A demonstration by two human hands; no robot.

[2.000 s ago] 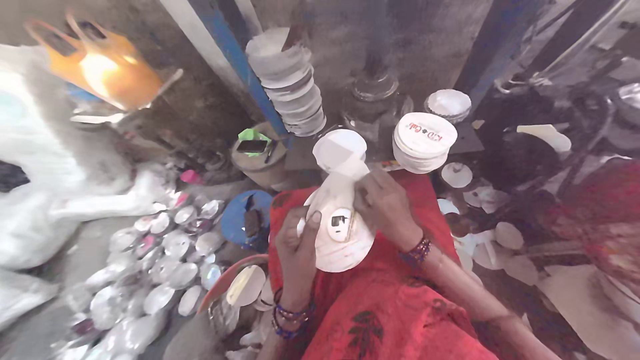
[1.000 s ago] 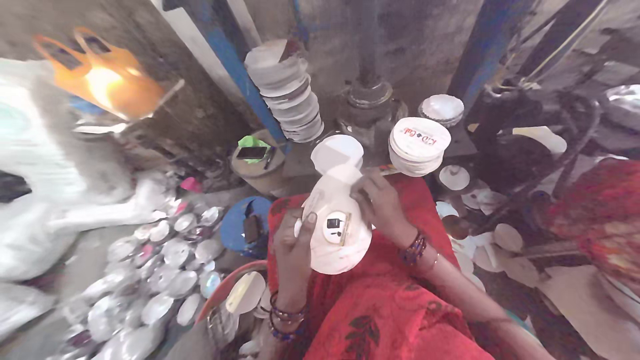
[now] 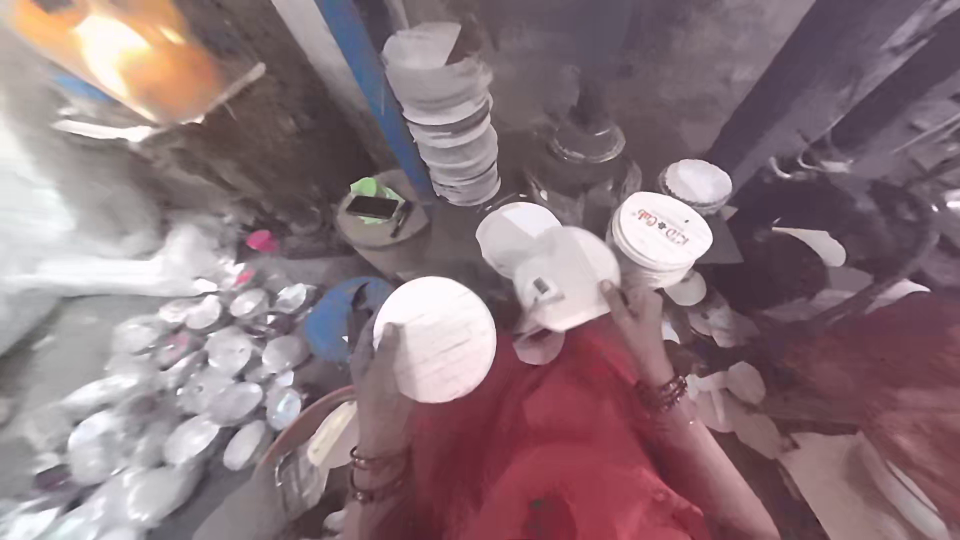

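Note:
My left hand (image 3: 381, 367) grips a round white disc (image 3: 436, 340) by its left edge, thumb on top. To the right, my right hand (image 3: 634, 311) holds another white disc (image 3: 581, 274) by its lower right edge; a small dark and tan mark shows near its left side. Under and behind that one lies a further white round piece (image 3: 517, 229), and a thin, pale round piece (image 3: 540, 346) shows below it. A stack of white discs with printing on top (image 3: 664, 229) stands just right of my right hand.
A tall stack of white discs (image 3: 454, 127) leans by a blue post (image 3: 379, 97). A phone (image 3: 373, 207) lies on a round stand (image 3: 390, 238). A metal machine base (image 3: 585, 161) stands behind. Many shiny round pieces (image 3: 229, 349) cover the floor at left.
My hands have moved apart. Earlier both were together on a white disc with a small mark; now each holds a separate disc, the left one plain.

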